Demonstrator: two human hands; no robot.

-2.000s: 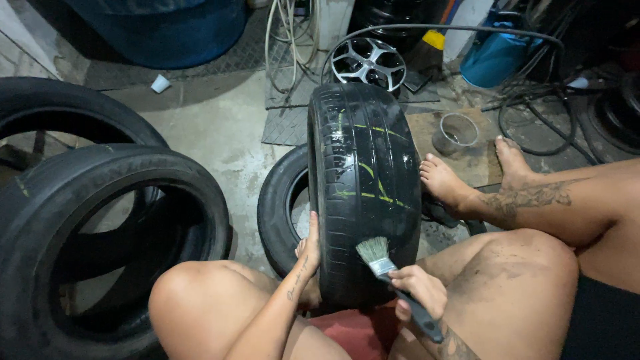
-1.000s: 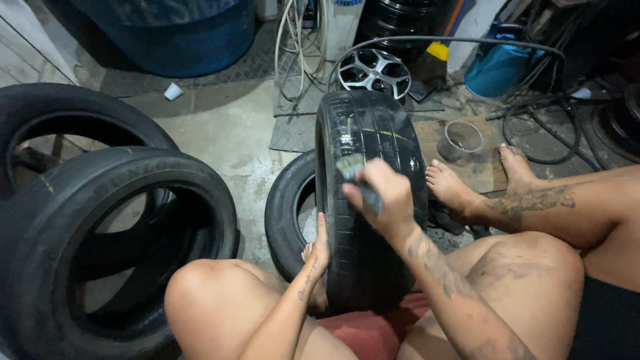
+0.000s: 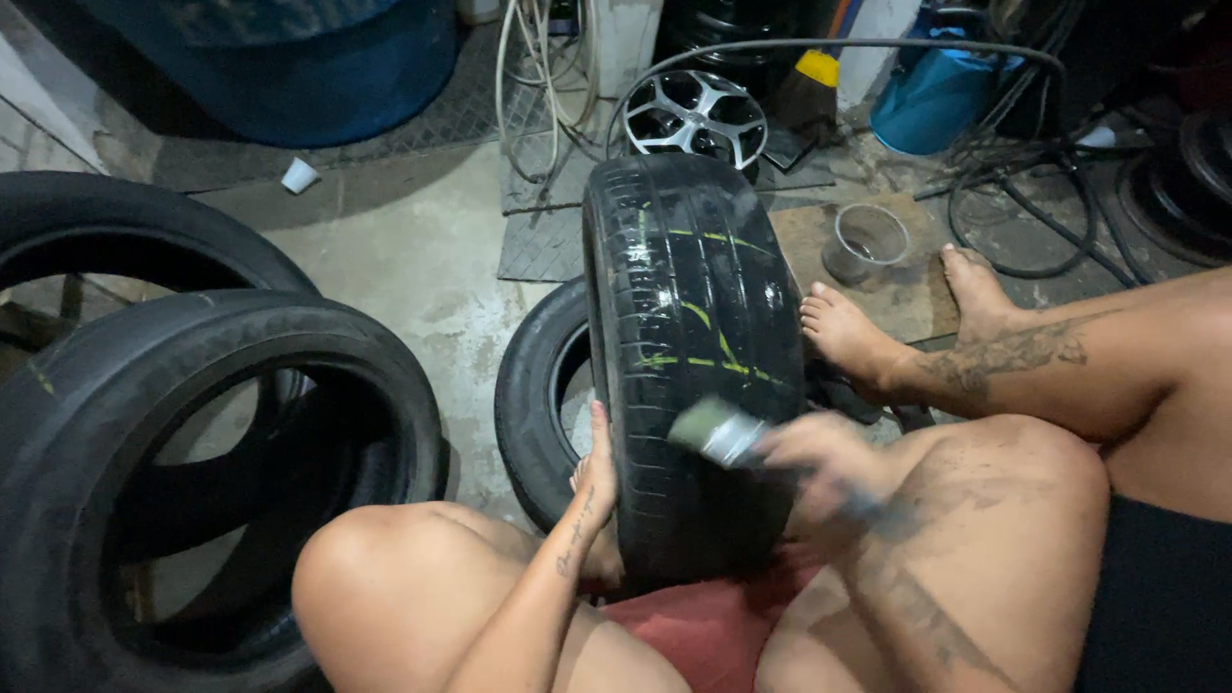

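A black rubber tire (image 3: pixel 688 318) stands upright between my legs, its tread wet and shiny at the top and marked with yellow-green lines. My left hand (image 3: pixel 597 467) rests against the tire's left sidewall with the fingers pointing up. In my right hand (image 3: pixel 833 462) is a paintbrush (image 3: pixel 733 438), blurred by motion, its bristles over the lower tread; whether they touch the rubber cannot be told. A clear plastic tub (image 3: pixel 864 245) with some dark liquid sits on a board beyond the tire to the right.
Two large tires (image 3: pixel 385 385) lie at the left, and a smaller tire (image 3: pixel 525 414) lies behind the upright one. An alloy wheel (image 3: pixel 695 120), a blue barrel (image 3: pixel 318 77), a teal container (image 3: pixel 929 101), hoses (image 3: pixel 1088 212) and a white cup (image 3: pixel 299 175) stand farther back. Another person's leg (image 3: pixel 1049 361) is at the right.
My right hand with the brush was at the upper left of the tread one second ago and is now lower and to the right. My left hand stays at the sidewall.
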